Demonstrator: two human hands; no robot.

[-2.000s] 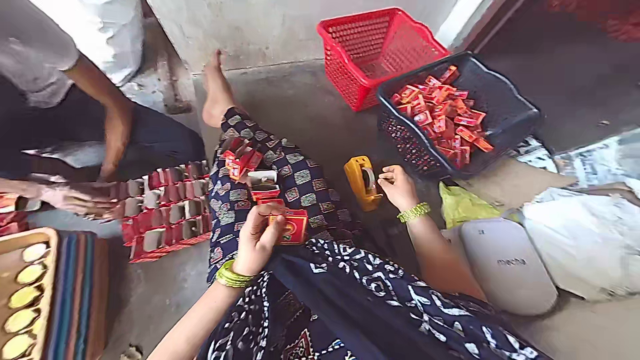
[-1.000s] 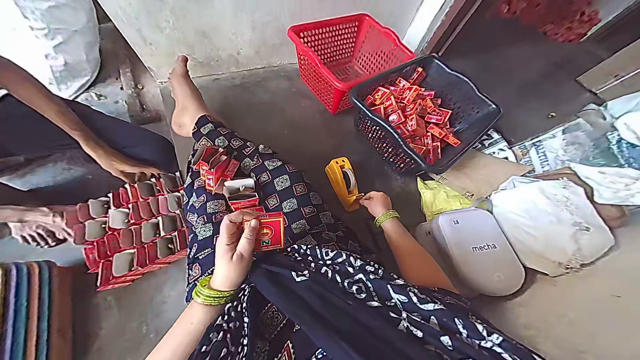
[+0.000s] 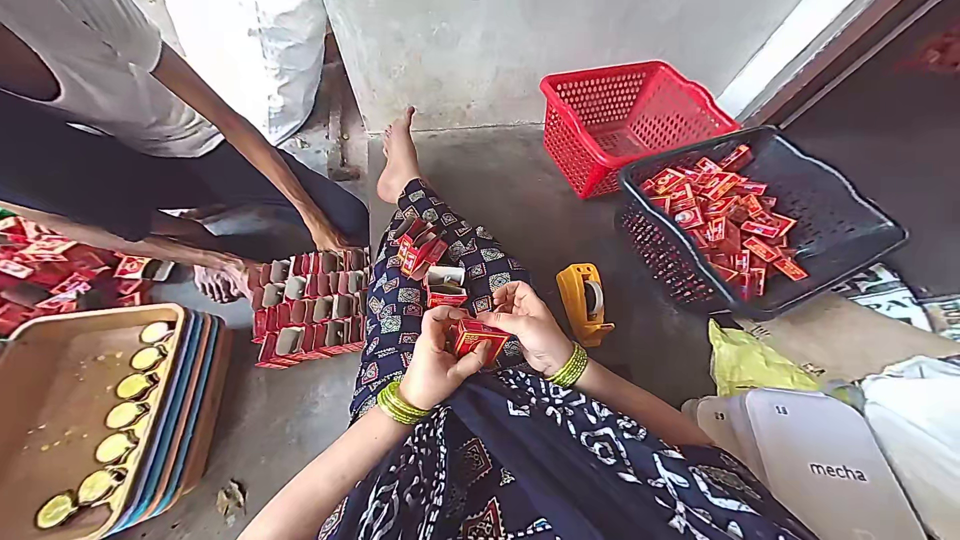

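My left hand [image 3: 439,360] grips a small red printed cardboard box [image 3: 478,339] above my lap. The fingers of my right hand [image 3: 529,326] touch the box's upper right side; whether they hold a strip of tape is too small to tell. Just beyond the box, an open-topped red carton [image 3: 447,285] rests on my patterned trouser leg, with more red cartons [image 3: 418,247] farther up the leg. A yellow tape dispenser [image 3: 583,304] stands on the floor to the right of my right hand.
A black plastic basket [image 3: 840,202] holds many red boxes, beside a red basket [image 3: 600,142]. At left, a co-worker's hand [image 3: 326,232] is at rows of open red cartons [image 3: 311,307]. Stacked trays [image 3: 180,397] hold round yellow-faced items. A lidded container [image 3: 825,457] lies at right.
My right hand has moved from the yellow tape dispenser to the red box in my left hand. The box has been raised and tilted from its flatter pose.
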